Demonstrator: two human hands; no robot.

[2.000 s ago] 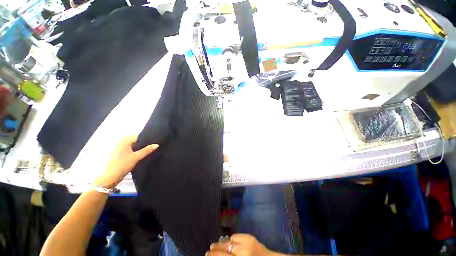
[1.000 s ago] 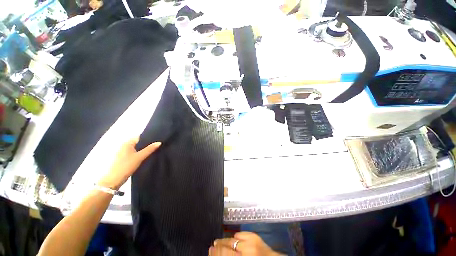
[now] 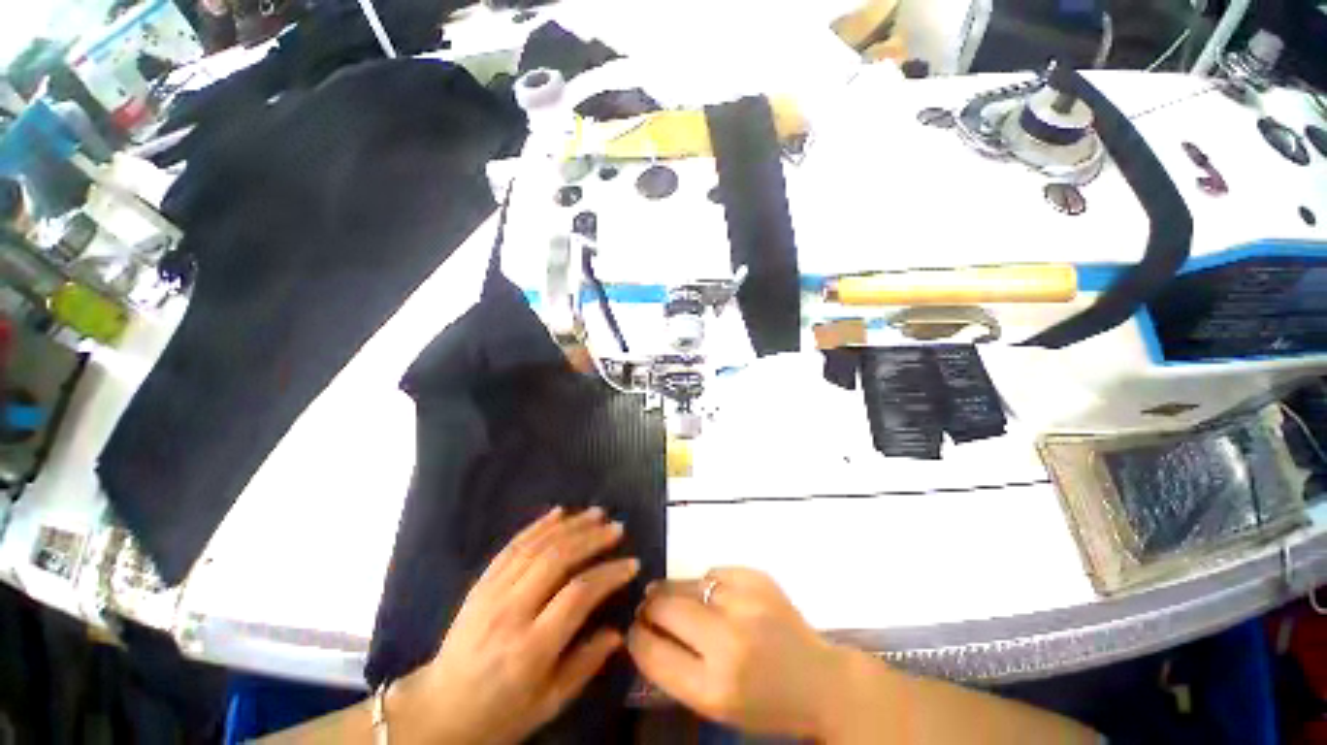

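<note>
A black ribbed cut piece (image 3: 502, 422) lies on the white bed, its right edge running up to the presser foot and needle (image 3: 681, 381) of the lockstitch sewing machine (image 3: 902, 160). My left hand (image 3: 531, 626) lies on the piece near the table's front edge, fingers slightly apart and pointing up and right. My right hand (image 3: 735, 648) pinches the piece's right edge close beside my left fingertips. The fabric between and under my fingers is partly hidden.
A larger black cut panel (image 3: 306, 248) lies at the left. Black labels (image 3: 931, 400) hang on the machine's front. A clear plastic tray (image 3: 1179, 488) is at the right. A table-edge ruler (image 3: 1019, 648) runs along the front. A black fabric strip (image 3: 760, 218) hangs over the head.
My left hand has moved right and down onto the ribbed piece. My right hand has come up from below the table edge to the piece's edge. The view has shifted.
</note>
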